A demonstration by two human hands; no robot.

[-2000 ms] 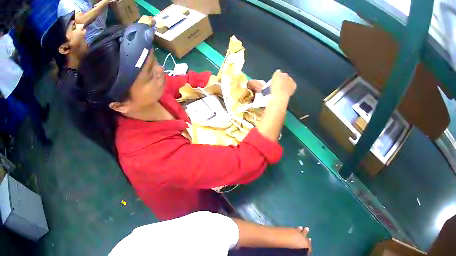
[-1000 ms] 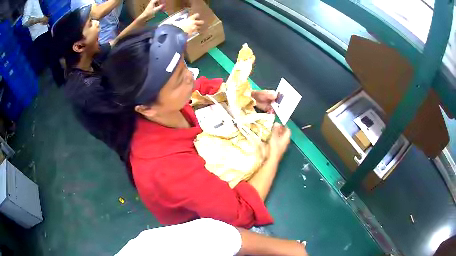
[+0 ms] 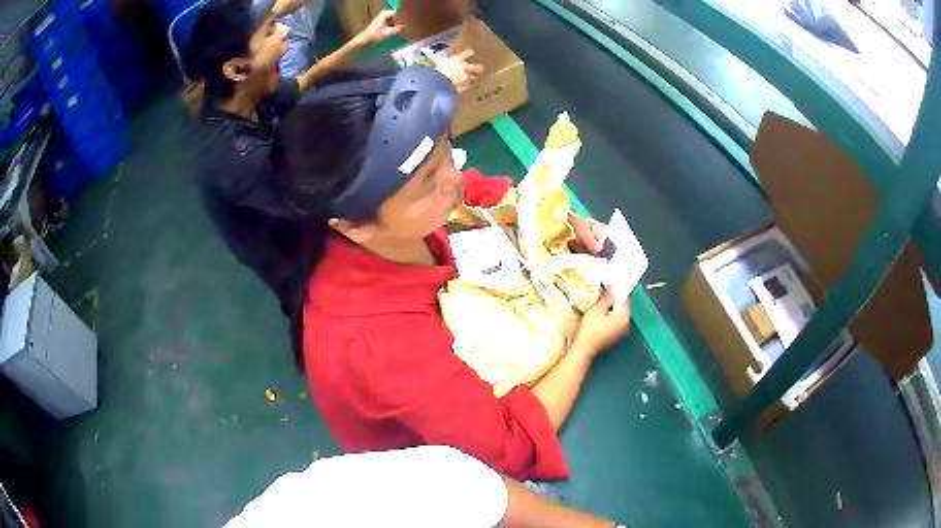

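Note:
A white-sleeved arm crosses the bottom edge, and only a sliver of my left hand shows there, cut off by the frame. Its grip is hidden. My right hand is out of the picture. An open brown carton stands on the belt at the right, lid up. It holds a white-rimmed foam tray, a small brown box across its middle, and a white printed card. No hand touches this carton.
A person in red leans on the green table, holding a white card above crumpled yellow packaging. Another person in black reaches to a brown carton. A green post partly blocks the right carton. A grey box stands at left.
The view has shifted, so the scene sits further right. The person in red has brought the card upright in both hands. My left hand has slipped almost wholly below the frame edge.

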